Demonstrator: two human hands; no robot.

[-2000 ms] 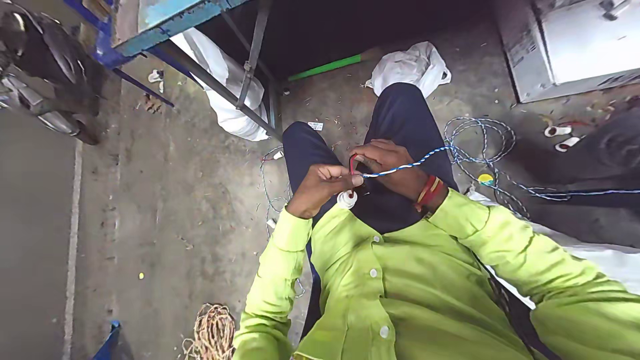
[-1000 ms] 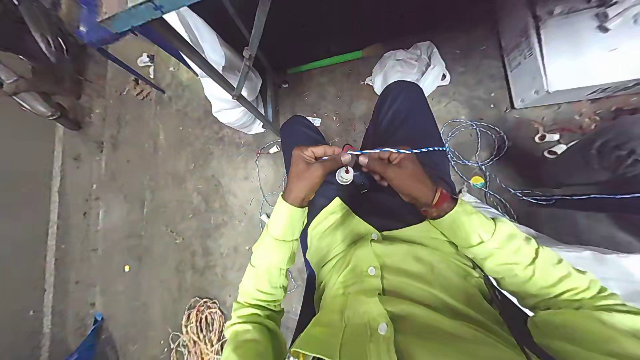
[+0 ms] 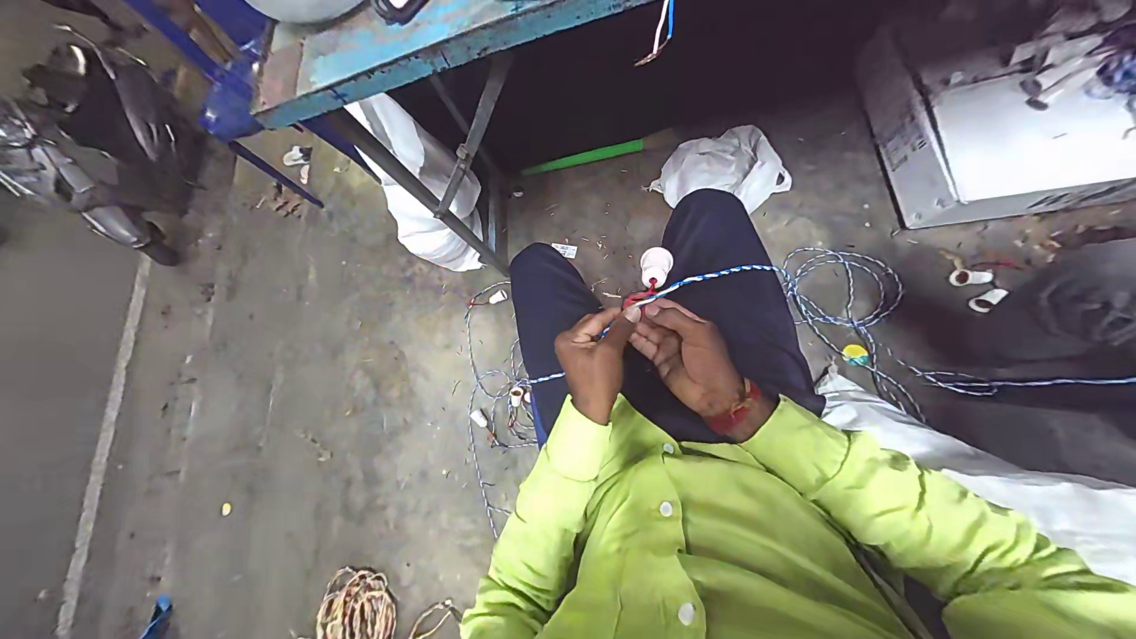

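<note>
Between my thighs, my left hand (image 3: 593,362) and my right hand (image 3: 688,355) meet at the fingertips, pinching a twisted blue-and-white wire (image 3: 723,272) where short red wire leads join it. A white lamp holder (image 3: 656,264) hangs on those red leads just beyond my fingers. From my right hand's side the wire runs over my thigh into loose coils (image 3: 848,288) on the floor. On the other side it passes my left hand toward more wire with small white holders (image 3: 516,397) beside my leg.
A blue metal table (image 3: 426,58) stands ahead, with a white sack (image 3: 426,195) under it. A white plastic bag (image 3: 723,169) lies past my knee. At the right are a large carton (image 3: 1021,133) and two white holders (image 3: 970,277). A wire bundle (image 3: 357,608) lies at the lower left.
The white lamp holder, below my fingers on my body's side a second ago, is now beyond them. Both hands stay close together on the wire. The view has shifted somewhat.
</note>
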